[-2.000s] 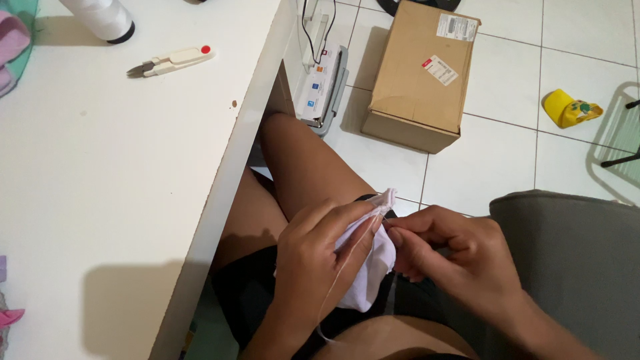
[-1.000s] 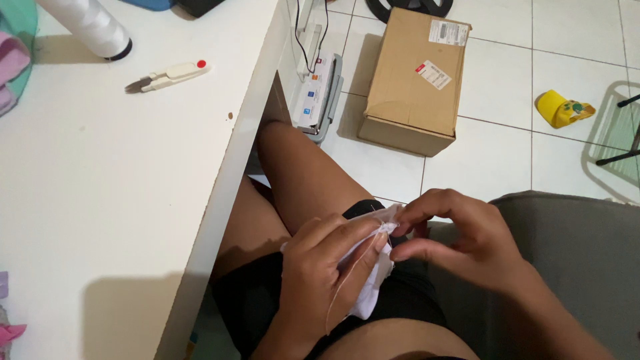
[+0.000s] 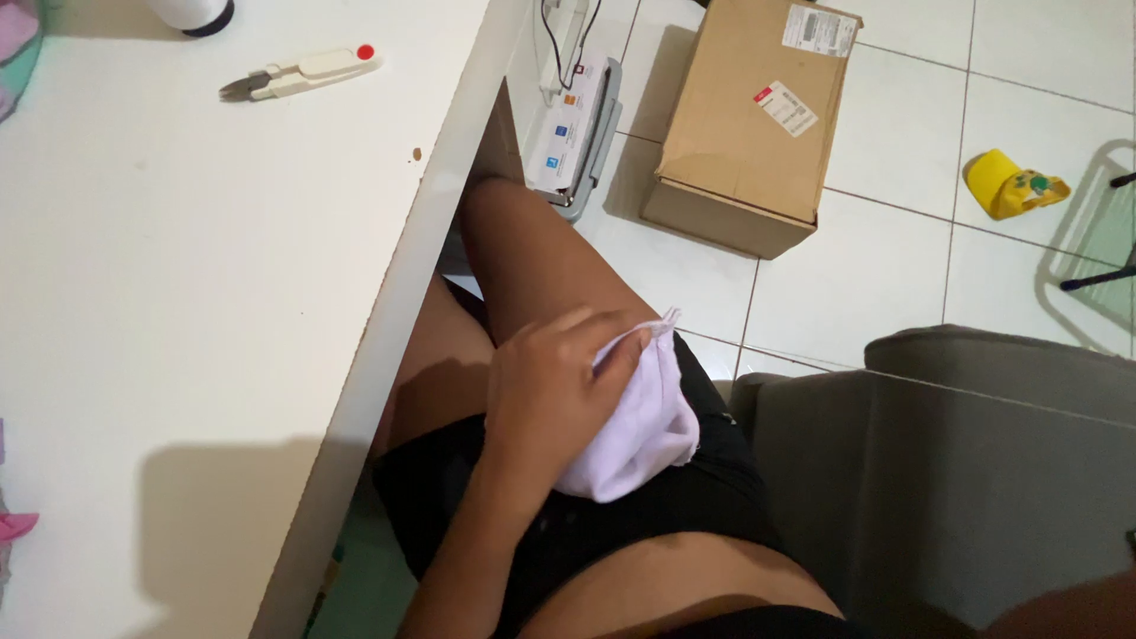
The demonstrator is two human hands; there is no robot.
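Note:
Over my lap, my left hand (image 3: 559, 382) pinches the gathered upper edge of a pale lilac piece of fabric (image 3: 643, 426) between thumb and fingers. A thin thread (image 3: 941, 386) runs taut from the fabric's top edge toward the right side of the view. My right hand is out of view; only a blurred part of the right arm shows at the lower right corner. Whatever that hand holds cannot be seen. Thread snips (image 3: 302, 73) with a white handle and a red dot lie on the white table (image 3: 195, 266).
A thread cone (image 3: 191, 13) stands at the table's upper left. Pink fabric (image 3: 16, 525) lies at its left edge. On the tiled floor are a cardboard box (image 3: 750, 115), a yellow cap (image 3: 1012, 185) and a folding rack (image 3: 1096, 240). A grey upholstered seat (image 3: 932, 461) is at the right.
My right hand has left the fabric and moved away to the right, out of view. The thread is now stretched out to the right. My left hand still holds the fabric.

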